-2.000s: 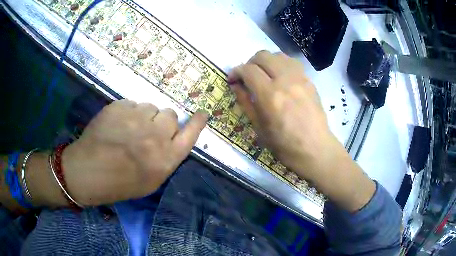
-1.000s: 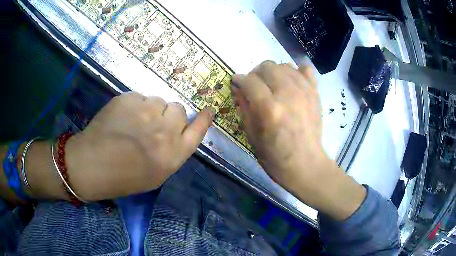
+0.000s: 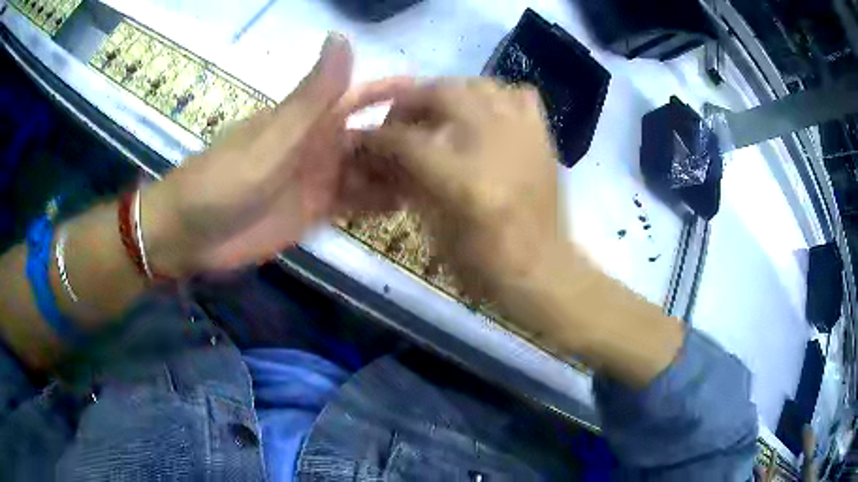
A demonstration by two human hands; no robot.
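A long yellow-tan circuit board panel [image 3: 174, 83] lies in the track and runs under both hands, with small dark parts in rows on it. My left hand [image 3: 273, 169] is raised above the panel, palm turned inward, thumb up and apart from the fingers, blurred. My right hand [image 3: 480, 169] is above the panel against the left hand's fingers, its fingers curled and blurred. Whether either hand holds a small component cannot be told. The hands hide the middle of the panel.
A black bin [image 3: 564, 89] with small dark parts stands behind my right hand. A smaller black bin [image 3: 673, 155] with a clear bag stands farther right. Loose black specks [image 3: 642, 218] lie near them. A metal rail [image 3: 376, 301] runs along the near edge. More black boxes are at far right.
Both hands have lifted off the panel and come together, the left palm turning inward. The view has shifted, and a gap between panels now shows at upper left.
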